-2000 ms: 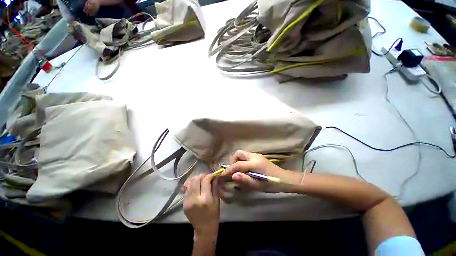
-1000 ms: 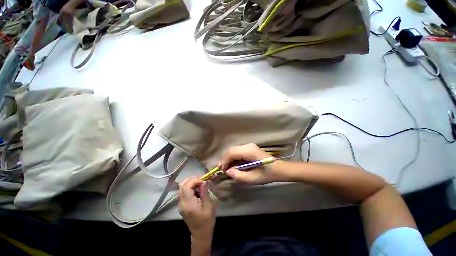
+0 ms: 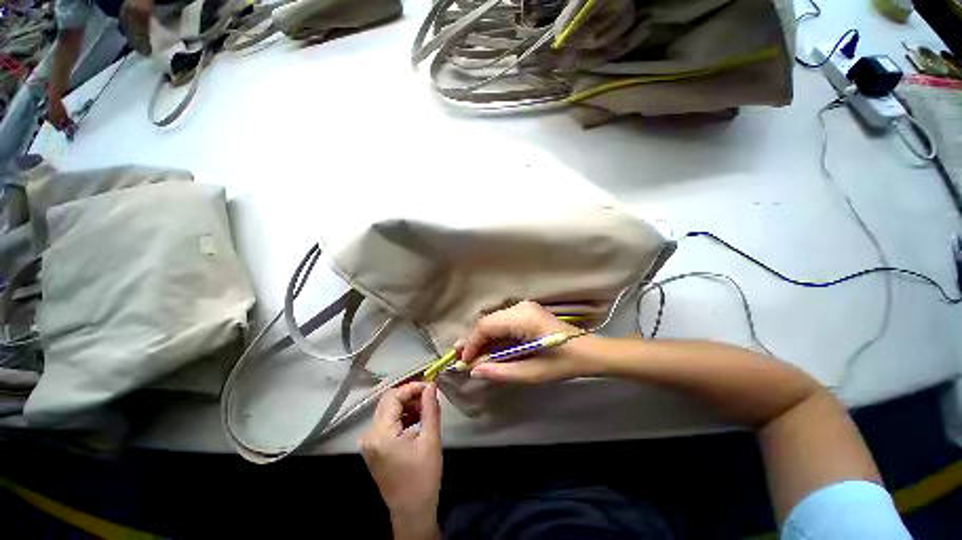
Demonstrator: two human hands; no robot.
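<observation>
A beige cloth bag (image 3: 506, 258) lies on the white table in front of me, its strap loops (image 3: 234, 401) spread to the left. My left hand (image 3: 406, 438) pinches the bag's yellow tape (image 3: 441, 364) near the strap, with thumb and finger together. My right hand (image 3: 517, 343) holds a slim white and purple pen tool (image 3: 527, 348), its tip pointing left at the yellow tape. A thin pale cord runs from the pen's rear. Whether the tip touches the tape I cannot tell.
A folded beige bag pile (image 3: 137, 285) lies at left. Another pile (image 3: 675, 63) with loops stands at the back. A power strip (image 3: 870, 100) with a black adapter is at far right. A dark lead (image 3: 781, 276) lies right. A person's hand (image 3: 60, 114) is at far left.
The yellow tape now shows between my hands, and my left hand has moved slightly left and down. The view has shifted, and the other person's hand has appeared at far left.
</observation>
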